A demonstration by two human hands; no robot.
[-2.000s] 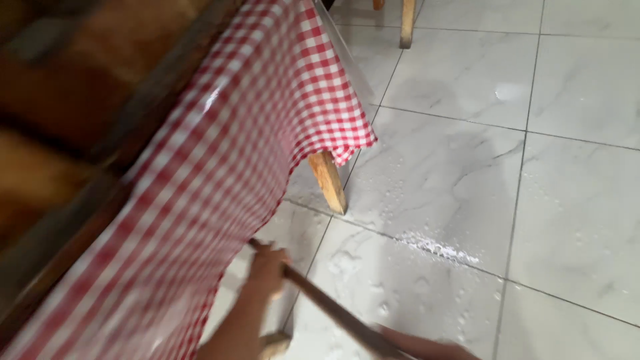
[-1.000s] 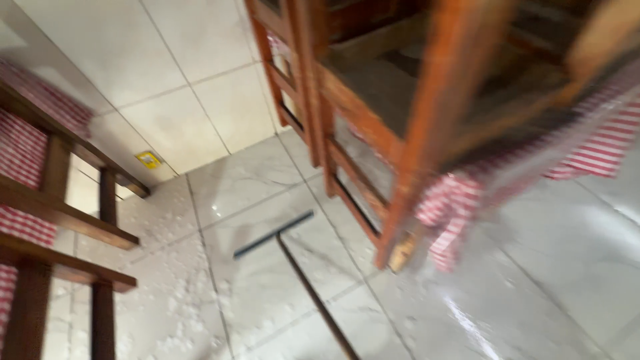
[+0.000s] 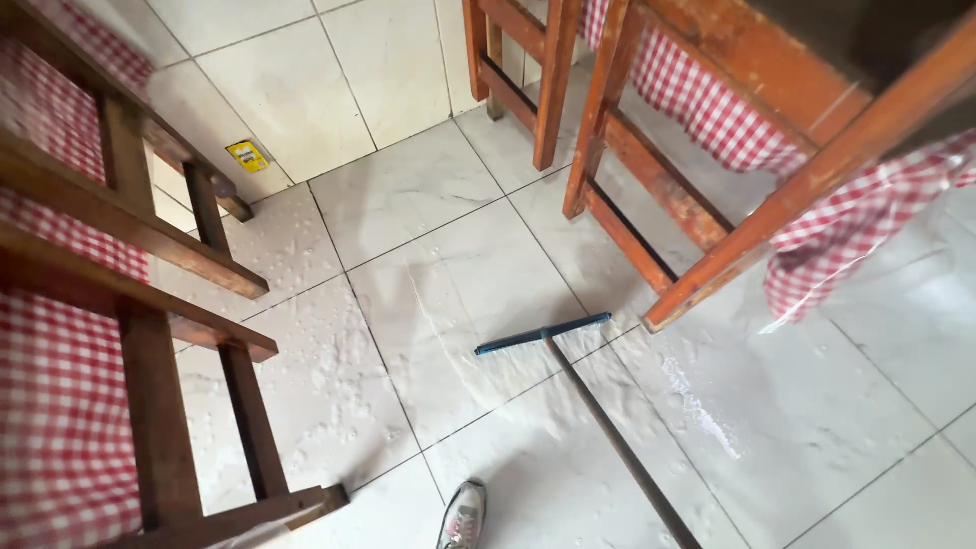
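Observation:
A floor squeegee with a dark blue head (image 3: 543, 334) lies against the wet floor tiles (image 3: 457, 282), near the foot of an orange-brown wooden chair. Its long brown handle (image 3: 618, 438) runs down to the right and leaves the view at the bottom edge. Neither of my hands is in view, so their hold on the handle is hidden. Soapy water streaks spread just below the squeegee head, and white foam (image 3: 698, 408) lies to its right. More suds dot the tiles on the left.
Wooden chairs (image 3: 663, 183) stand at the right, and dark wooden furniture (image 3: 160, 358) at the left, both beside red-and-white checked cloths (image 3: 839, 229). A tiled wall (image 3: 381, 69) bears a yellow sticker (image 3: 247, 155). A sneaker (image 3: 463, 515) is at the bottom.
The view has swung away from the table corner where both hands showed on the handle two seconds ago. Since one second ago, the squeegee head has moved nearer the right chair's foot.

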